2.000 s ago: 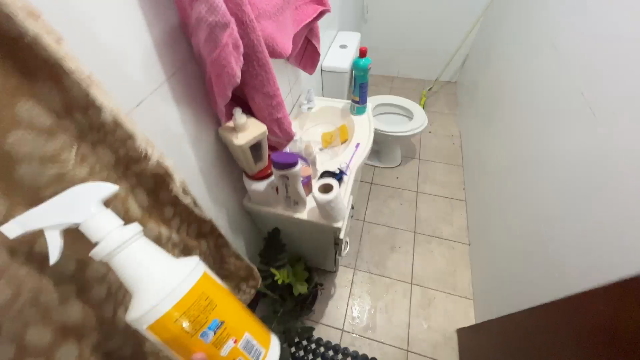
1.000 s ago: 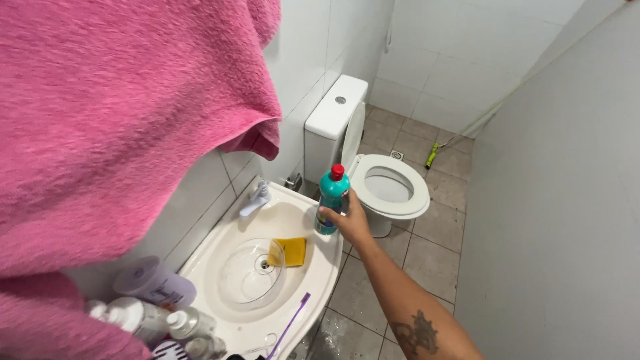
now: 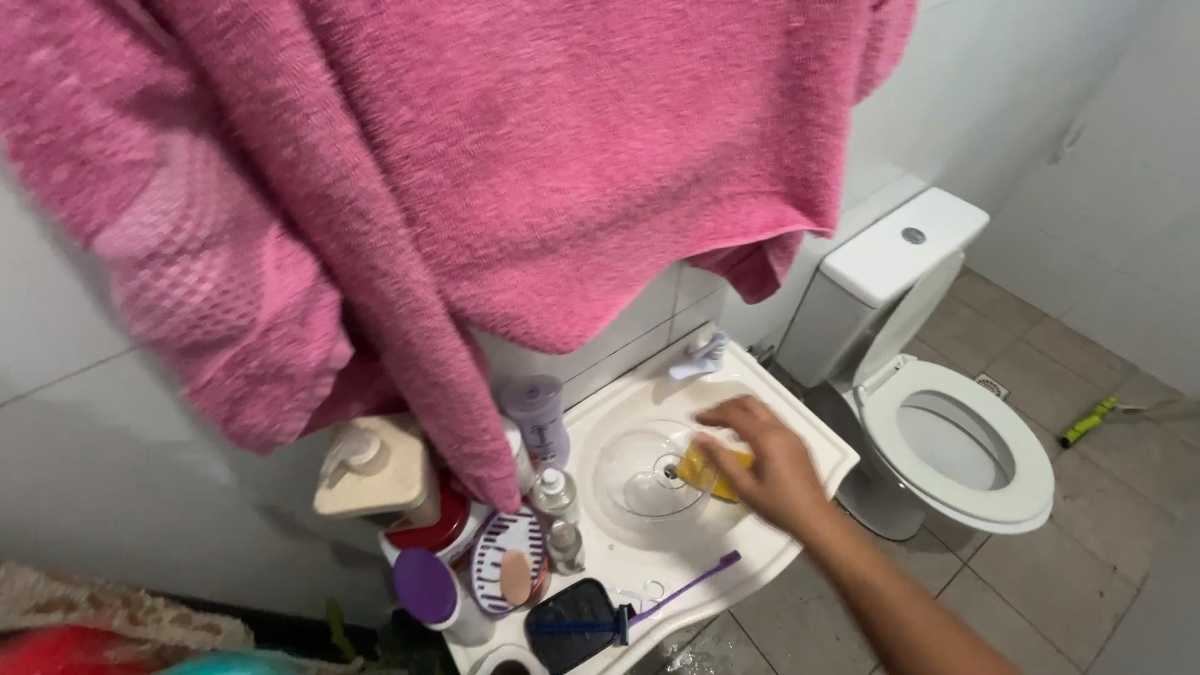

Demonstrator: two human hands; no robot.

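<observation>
My right hand (image 3: 764, 464) reaches over the white washbasin (image 3: 797, 422), thumb and fingers apart, beside a clear round bowl (image 3: 642, 492) in the basin. Just under the fingers lies a yellow cloth or sponge (image 3: 717, 472), partly hidden by the hand and seen partly through the bowl; whether the fingertips touch either is unclear. No part of my left hand shows. Blurred red (image 3: 84, 652) and teal (image 3: 230, 664) surfaces cross the bottom left corner. A purple toothbrush (image 3: 689, 586) rests near the basin's front edge.
Pink towels (image 3: 600, 169) hang low over the basin's left side. Crowded there are a soap dispenser (image 3: 375, 469), a purple-capped container (image 3: 427, 586), a hairbrush (image 3: 511, 558), small bottles and a black dish (image 3: 572, 623). The faucet (image 3: 701, 356) stands behind; the toilet (image 3: 956, 445) is at right.
My right hand held the teal bottle on the basin's edge; it is now over the bowl without it, and the bottle is gone from that edge. The white spray bottle seen earliest is out of view.
</observation>
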